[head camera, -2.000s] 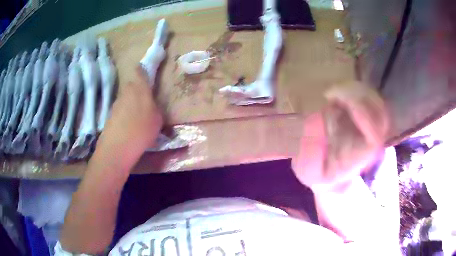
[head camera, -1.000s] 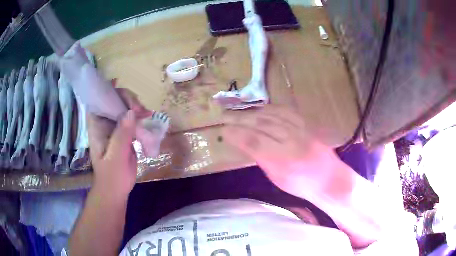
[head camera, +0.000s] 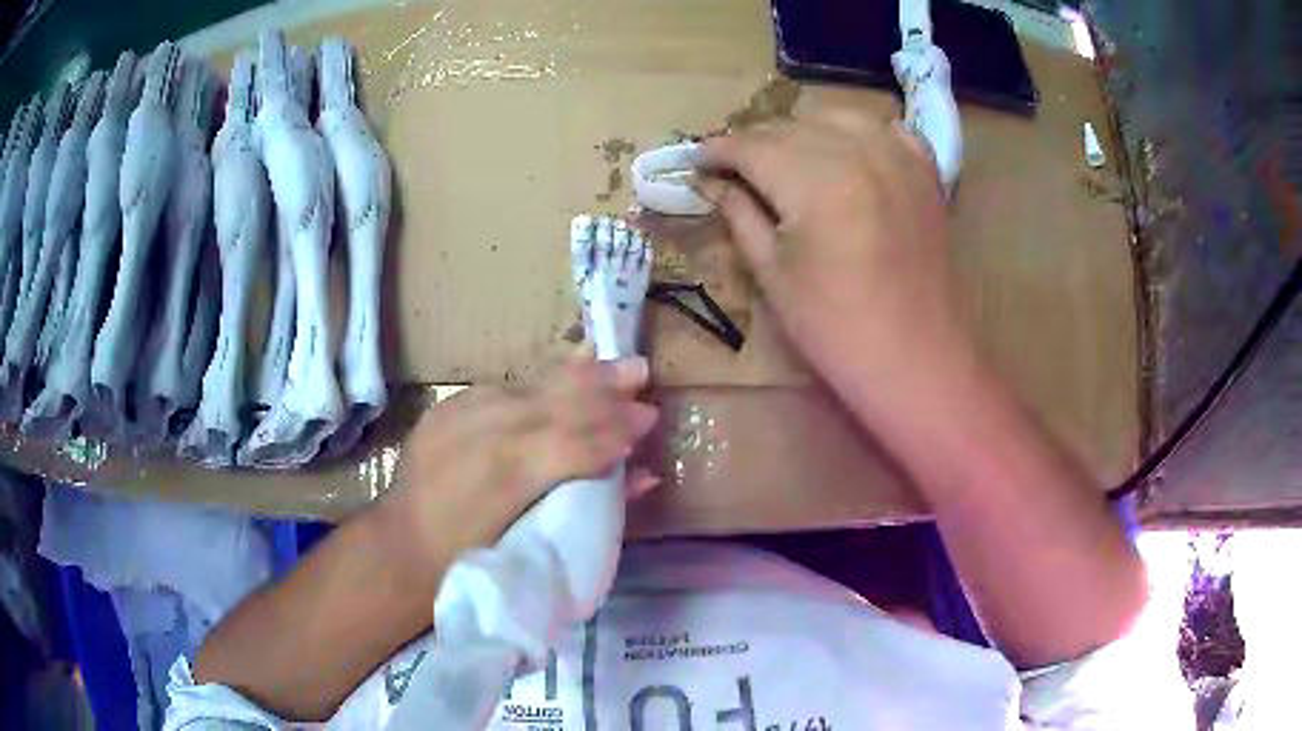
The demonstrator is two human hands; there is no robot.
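My left hand [head camera: 550,429] is closed around the ankle of a pale moulded leg [head camera: 586,536]. Its toed foot [head camera: 613,279] points away from me, with dark lines at the toes, and its upper end lies towards my lap. A thin black V-shaped strap [head camera: 697,311] lies loose on the cardboard, right of the foot. My right hand [head camera: 828,214] is over the small white dish [head camera: 671,182], thumb and fingertips together at its right rim. Whether a thin stick is between the fingertips cannot be made out.
Many pale legs [head camera: 293,214] lie side by side at the left. Another leg [head camera: 930,107] lies over the dark phone [head camera: 821,40] at the back right, its lower part hidden by my right hand. A small white piece [head camera: 1092,144] and a black cable [head camera: 1242,386] are at the right.
The held leg has swung so its foot points away from me. My right hand has moved from the table's near side to the dish. The loose black strap now shows on the cardboard.
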